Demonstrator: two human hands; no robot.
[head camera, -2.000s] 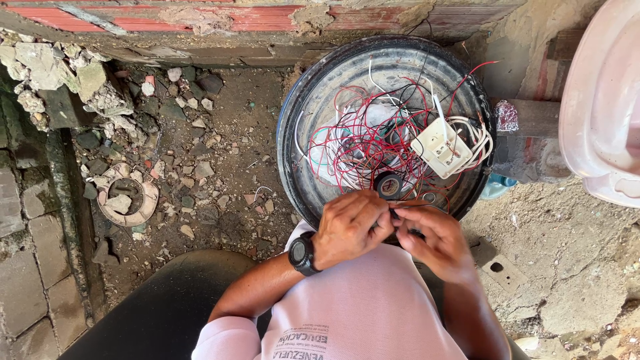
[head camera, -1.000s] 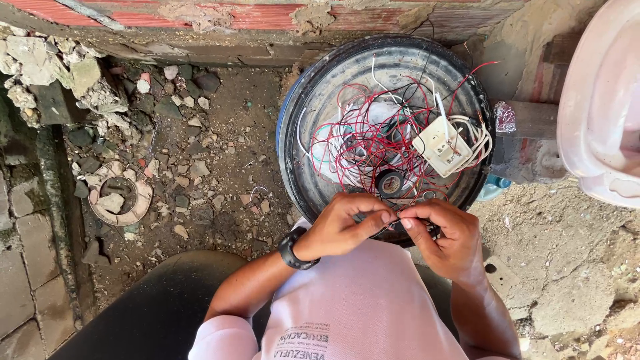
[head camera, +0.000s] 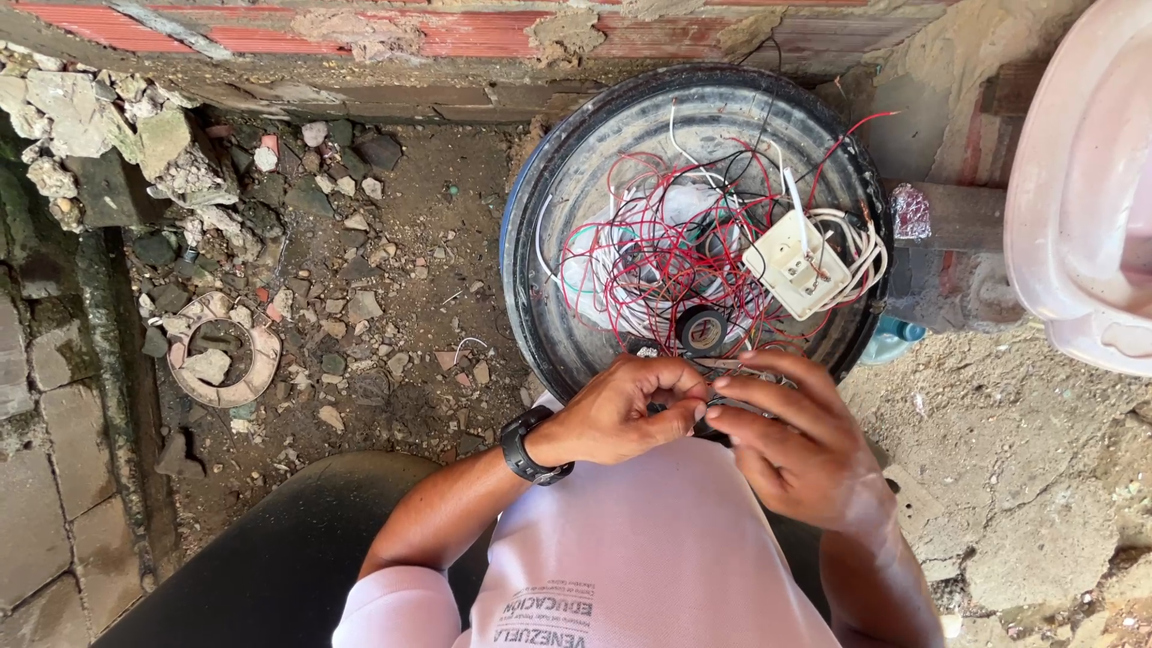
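My left hand (head camera: 630, 409), with a black watch (head camera: 531, 445) on its wrist, pinches a small, thin piece, seemingly wire, at the near rim of a round black lid (head camera: 576, 135). Close on its right is my right hand (head camera: 787, 432), fingers spread, its fingertips near the pinched piece; whether they grip it I cannot tell. Beyond both hands lies a roll of black electrical tape (head camera: 701, 329). Tangled red, black and white wires (head camera: 657, 243) cover the lid's middle. A cream electrical box (head camera: 796, 265) with a white cable rests to their right.
A brick wall (head camera: 468, 34) runs behind the lid. At upper right is a translucent plastic tub (head camera: 1071, 180). Rubble (head camera: 360, 306) and a ring-shaped piece (head camera: 183, 373) lie on the ground at left. A clear blue plastic container (head camera: 891, 340) sits beside the lid, with broken concrete (head camera: 1035, 468) nearer.
My right hand's fingers, bent in toward the pinched piece a second ago, are now more spread and extended. My left hand stays pinched near the lid's rim.
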